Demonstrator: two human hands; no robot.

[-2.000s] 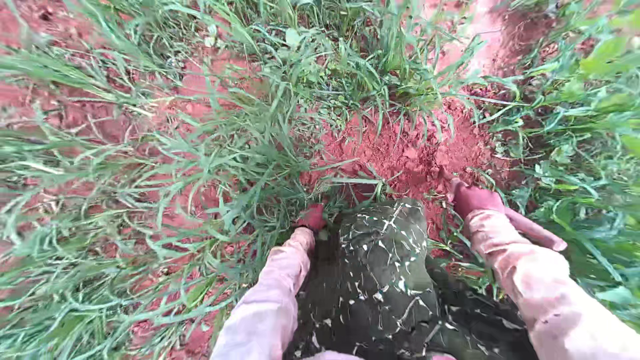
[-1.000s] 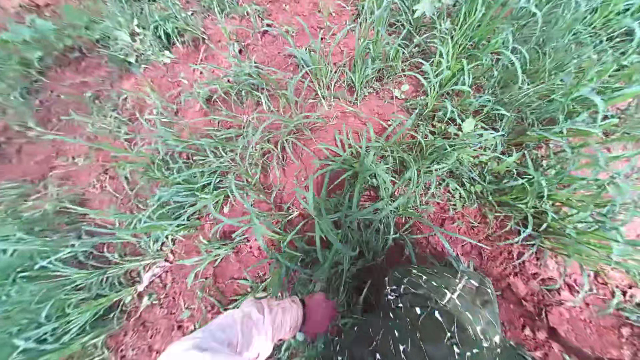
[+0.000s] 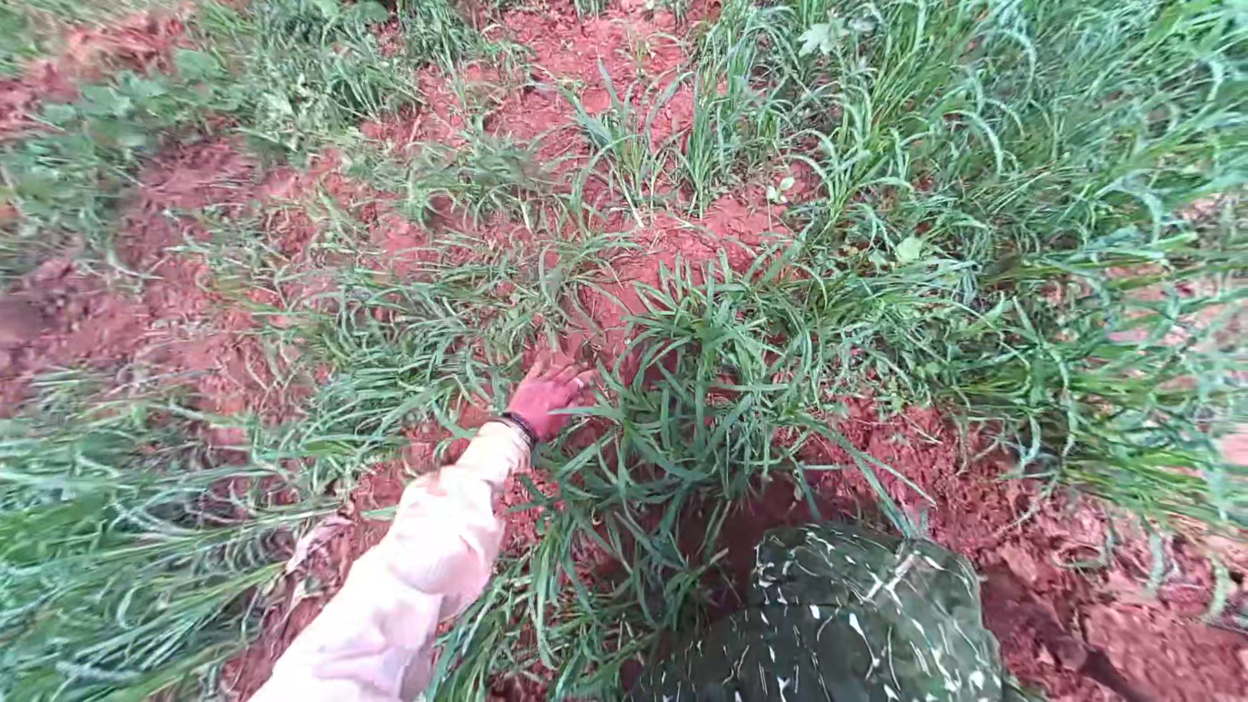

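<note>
My left hand [image 3: 551, 392], with a dark band at the wrist and a pale pink sleeve [image 3: 419, 546], reaches to the left edge of a clump of long green grass [image 3: 702, 390]. Its fingers are spread over red soil [image 3: 624, 292] and grass blades, and nothing is seen held in it. My right hand is out of view. Patterned dark green cloth over my knee [image 3: 858, 604] is at the bottom, just below the clump.
Dense tall grass [image 3: 975, 195] stands at the right and upper right. More grass [image 3: 127, 546] lies over at the lower left. Broad-leaved low plants [image 3: 127, 127] grow at the upper left. Loose, clumpy red soil [image 3: 1150, 634] shows at the lower right.
My left hand has moved forward from beside my knee to the grass clump. My right hand, seen on the soil two seconds ago, has left the view. The view has shifted left.
</note>
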